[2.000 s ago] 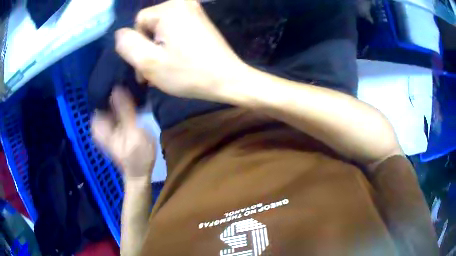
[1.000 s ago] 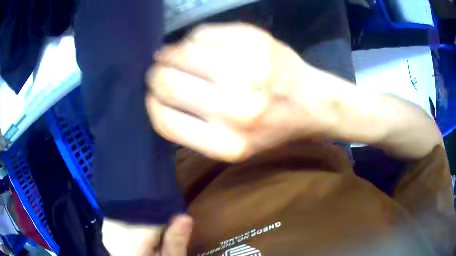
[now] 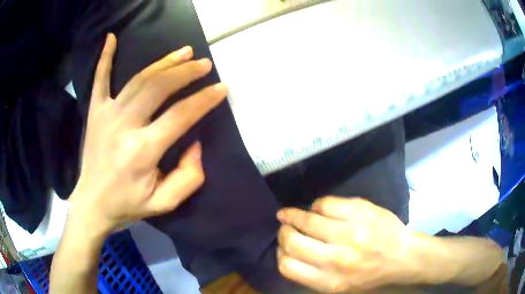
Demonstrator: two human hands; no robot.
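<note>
A dark navy garment piece (image 3: 230, 189) lies over the white table's left part and hangs over its front edge towards the lap. My left hand (image 3: 144, 132) rests flat on the cloth with its fingers spread. My right hand (image 3: 339, 244) is closed on the cloth's right edge, below the table's front edge. The fingertips of my right hand pinch the cloth.
The white table (image 3: 345, 63) has a measuring tape (image 3: 345, 129) along its front edge. More dark cloth (image 3: 34, 149) hangs at the left. A blue plastic crate (image 3: 124, 267) stands at the lower left. A white board (image 3: 452, 172) shows at the right.
The view has tilted up to the table. The cloth has moved onto the table. My left hand has come up from the cloth's lower end and spread on it; my right hand is now lower right.
</note>
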